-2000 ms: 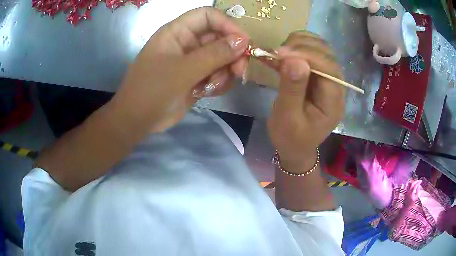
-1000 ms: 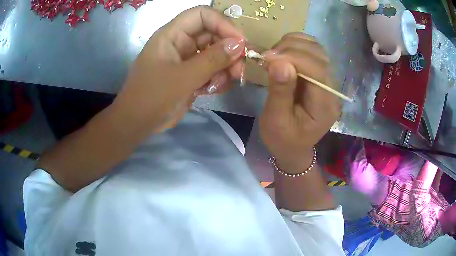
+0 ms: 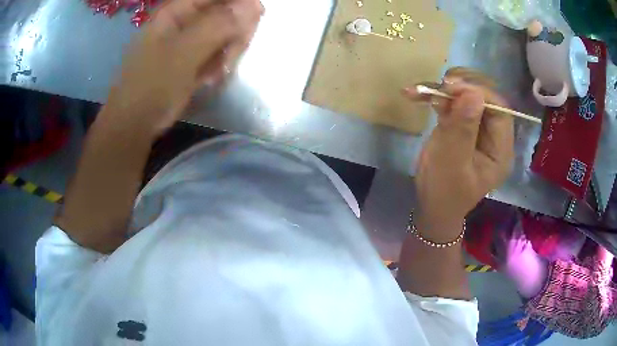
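My left hand (image 3: 193,57) is blurred at the upper left, just right of and partly over the heap of small red parts (image 3: 132,8); whether it holds anything cannot be seen. My right hand (image 3: 467,135) holds a cotton swab (image 3: 509,110) with its white tip pointing left, above the right edge of the brown work board (image 3: 369,81). On the board lie scattered tiny gold pieces (image 3: 399,27), a round whitish blob (image 3: 359,27) and a thin yellowish stick (image 3: 382,34) touching the blob.
A pale pink mug (image 3: 549,64) stands at the right beside a red printed card (image 3: 572,145). A clear plastic bag (image 3: 517,9) lies at the top right. The metal table's near edge runs below my hands. Another person's patterned clothing (image 3: 575,294) shows at the lower right.
My left hand has moved left, away from the swab, toward the red heap. My right hand has moved right with the swab. The view has shifted, and more of the board shows.
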